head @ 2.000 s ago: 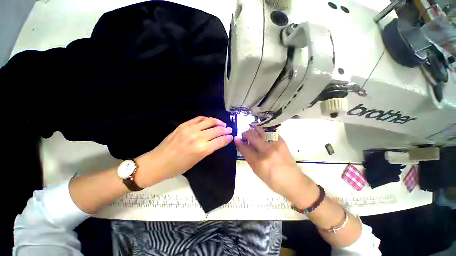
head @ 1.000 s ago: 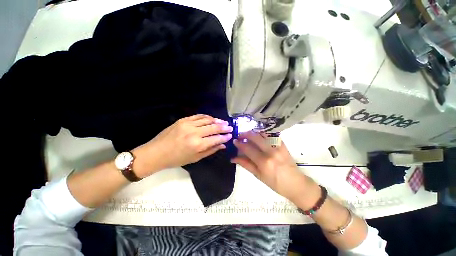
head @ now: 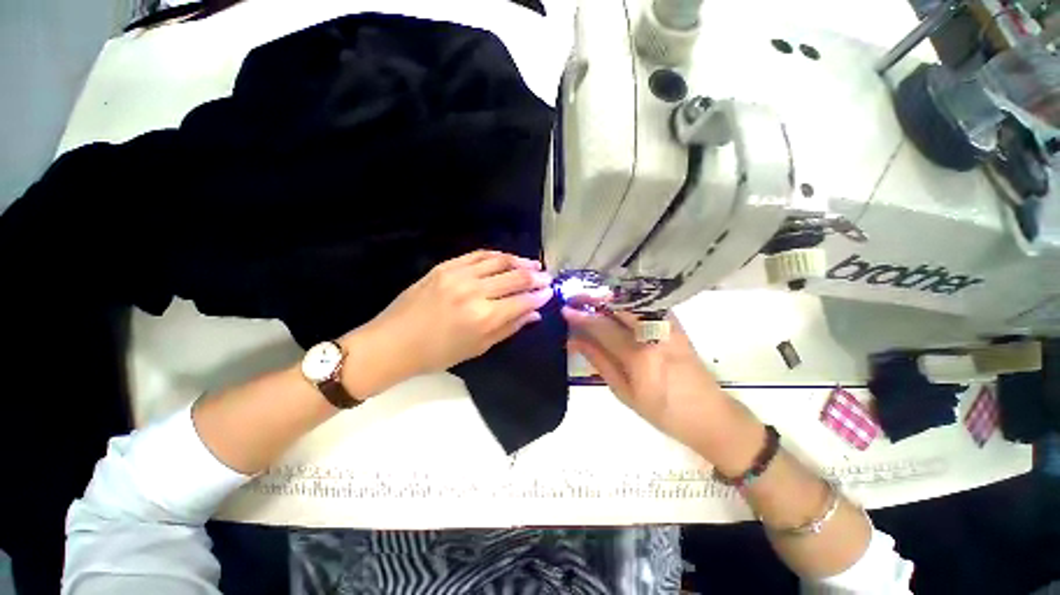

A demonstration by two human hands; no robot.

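Observation:
A large black garment piece point(head: 372, 151) lies left of the needle of the white sewing machine point(head: 686, 174), with a pointed end towards the table's front edge. My left hand point(head: 477, 308) lies on the garment, its fingertips pressing the cloth at its right edge beside the lit presser foot point(head: 581, 288). My right hand point(head: 639, 360) is just right of the needle area, its fingertips close together at the same cloth edge. Whether it pinches a small piece there is hidden by fingers and glare.
Right of my right hand are a small brownish block point(head: 789, 353), pink-and-white checked pieces point(head: 850, 418), black cut pieces point(head: 912, 398) and pale small pieces point(head: 979, 361). A printed ruler point(head: 558, 479) runs along the front edge. Black strips point(head: 174, 14) lie at the back left.
The garment's pointed end has moved slightly away from the front edge, towards the machine. My hands stay at the needle area, with small finger shifts. The whole view has shifted slightly.

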